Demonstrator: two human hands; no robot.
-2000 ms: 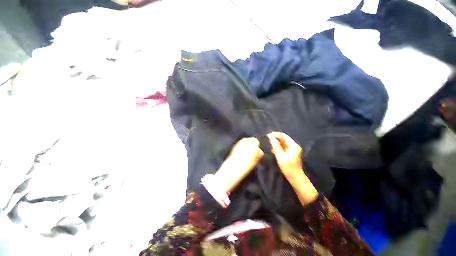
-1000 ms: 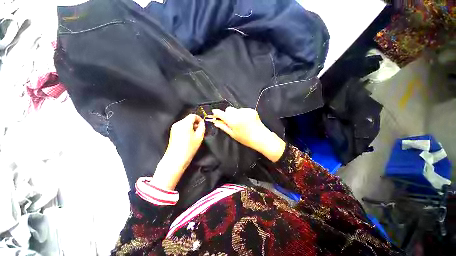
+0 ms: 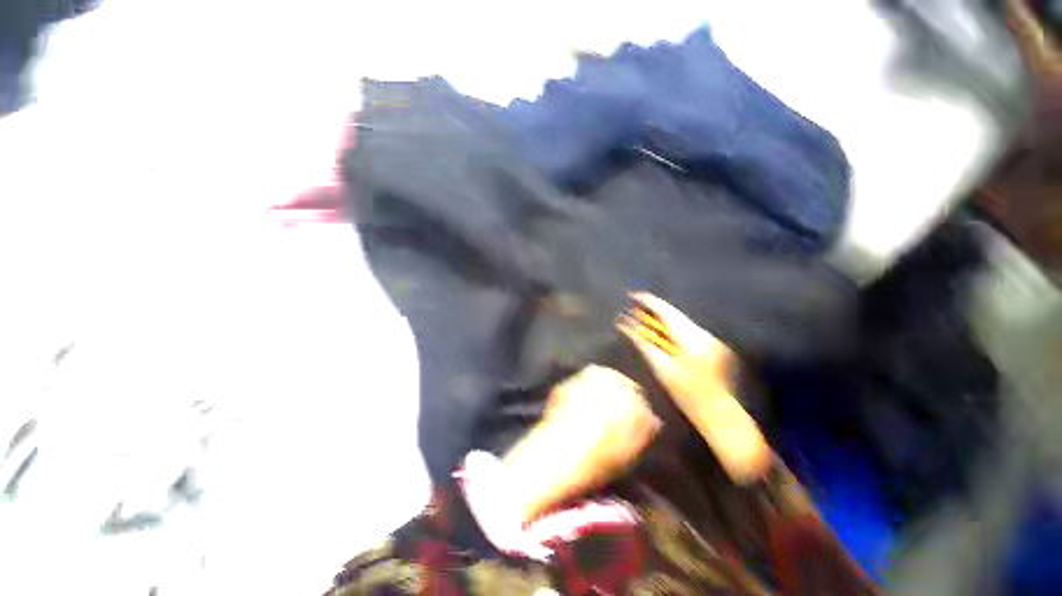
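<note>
The whole view is blurred. A black garment (image 3: 466,256) lies spread on the table, its near part reaching toward my body. My left hand (image 3: 592,428) is low over its near part, fingers curled and smeared; whether they grip cloth does not show. My right hand (image 3: 685,359) is just right of and above it, over the black cloth, with a small orange thing between the fingers, which looks like the thread snips (image 3: 652,330). The snips' tip cannot be made out. The hands are apart.
Navy cloth (image 3: 745,140) is heaped behind the black garment. A pink piece of cloth (image 3: 314,207) shows at its left edge. Pale garments (image 3: 151,501) lie at the left. Dark cloth (image 3: 932,384) hangs at the right beside something blue (image 3: 856,489).
The view has swung back from the close view of a second ago. My hands, then together at a yellowish thread on the black cloth, are now apart, the left lower and nearer my body.
</note>
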